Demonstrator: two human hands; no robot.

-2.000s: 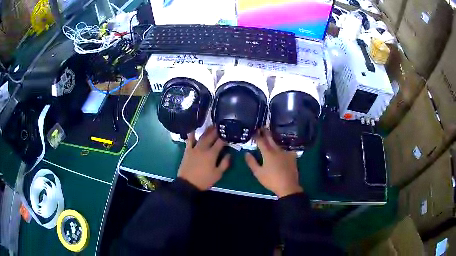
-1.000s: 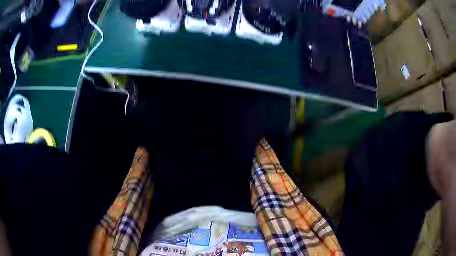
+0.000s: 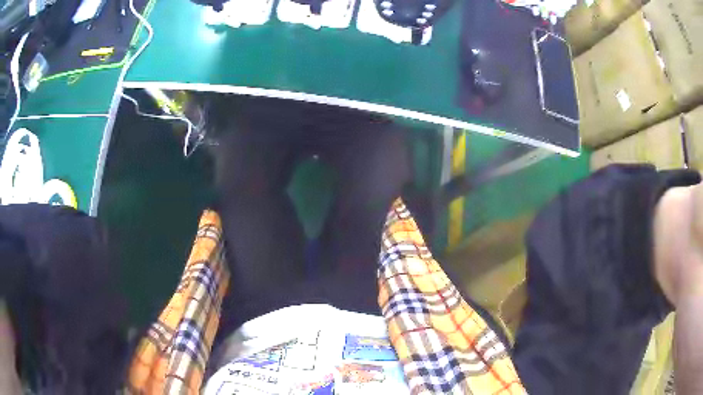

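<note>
Three dome cameras stand in a row at the top of the picture, cut off by its edge. The left camera [image 3: 239, 11], the middle camera [image 3: 316, 11] and the right camera [image 3: 401, 17] show white bases under black balls. The right one shows pale LED dots. Neither of my hands touches them. At the right edge a bare wrist or forearm shows beyond my dark right sleeve [image 3: 597, 262]. At the left edge a sliver of skin shows beside my dark left sleeve [image 3: 58, 285]. Both hands are cut off by the picture's edges.
The green bench [image 3: 308, 69] has a pale front edge. A black mouse [image 3: 484, 71] and a flat black phone-like rectangle [image 3: 556, 75] lie at right. A white cable [image 3: 142, 50], white coil [image 3: 21, 166] and yellow roll [image 3: 62, 193] are at left. Brown cartons [image 3: 624, 69] stand at right.
Since two seconds ago, my hands have left the cameras and moved out to both sides. The view has tipped down to my lap. The right camera's LEDs now show.
</note>
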